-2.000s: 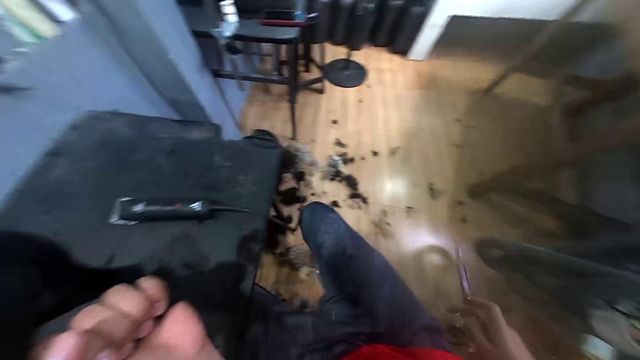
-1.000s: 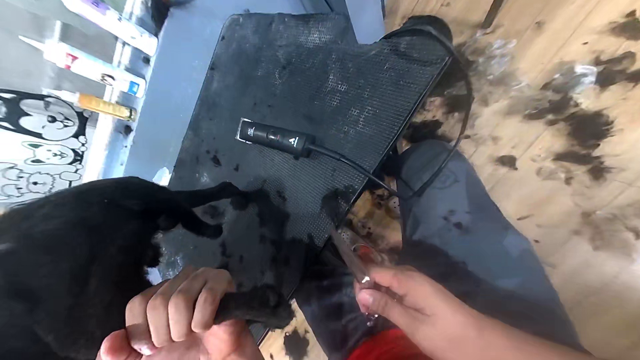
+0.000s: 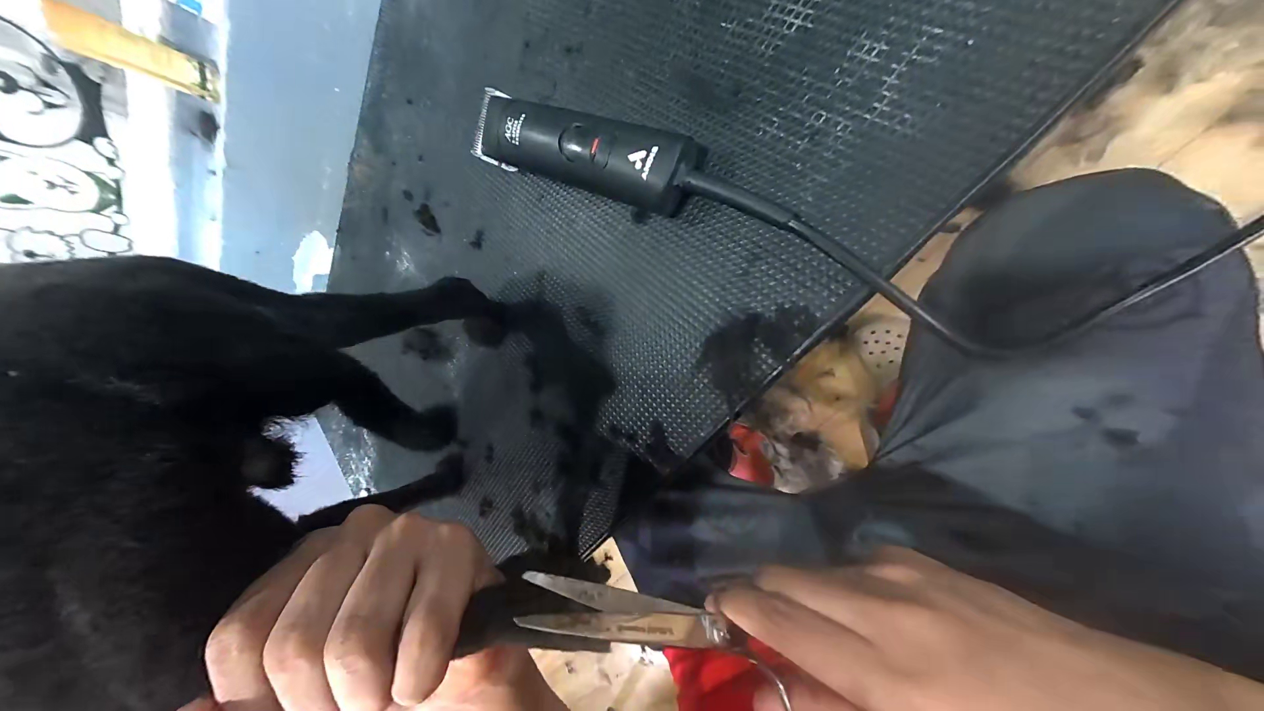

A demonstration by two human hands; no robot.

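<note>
A black short-haired dog (image 3: 128,395) stands at the left, its feet on a black textured grooming table (image 3: 632,296). My left hand (image 3: 365,612) is closed around one of its legs at the lower centre. The paw end of that leg (image 3: 553,602) shows past my fingers. My right hand (image 3: 869,632) holds metal grooming scissors (image 3: 632,617), their blades parted and pointing left at the paw. An Andis hair clipper (image 3: 592,153) lies on the table top, its blade facing left and its cord running right.
The clipper's black cord (image 3: 869,276) crosses the table edge and passes over my trouser leg (image 3: 1076,395). Dark hair clippings (image 3: 760,346) lie on the table. A blue-grey wall (image 3: 286,118) with a yellow bottle (image 3: 128,49) beside it stands upper left. Hair also lies on the wooden floor.
The scissors and my right hand have moved left to the held leg, and the blades are now parted. My left hand still grips the leg. The view is much closer than two seconds ago.
</note>
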